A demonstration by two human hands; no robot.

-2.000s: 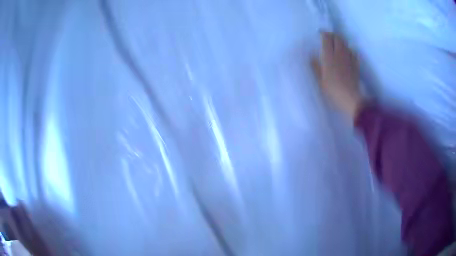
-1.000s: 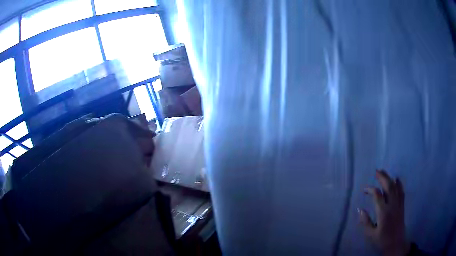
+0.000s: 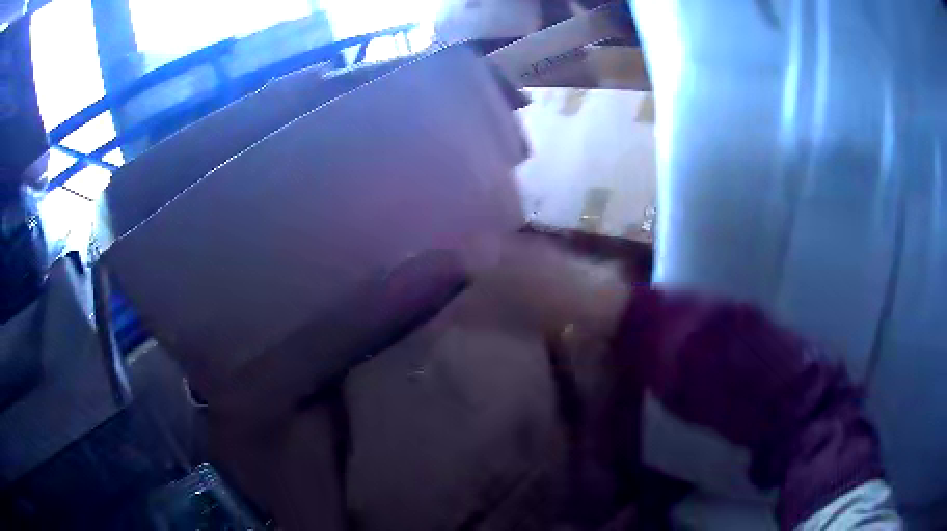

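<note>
My right hand (image 3: 540, 290), blurred, reaches in from the right in a maroon sleeve. It lies at the lower right edge of a large raised brown carton flap (image 3: 332, 197). Its fingers are too smeared to show whether they grip the flap. Below the flap are brown carton panels (image 3: 447, 425) in shadow. A large white bundle in shiny clear film (image 3: 768, 197) stands upright at the right, behind and beside my forearm. My left hand is not in view.
A pale taped carton (image 3: 587, 156) stands behind the flap, beside the bundle. A bright window with blue bars (image 3: 208, 78) is at the upper left. A clear plastic piece (image 3: 203, 503) lies at the bottom left, near dark cartons.
The view has turned left, bringing the brown carton to the middle. My right hand has moved from the white bundle to the carton flap.
</note>
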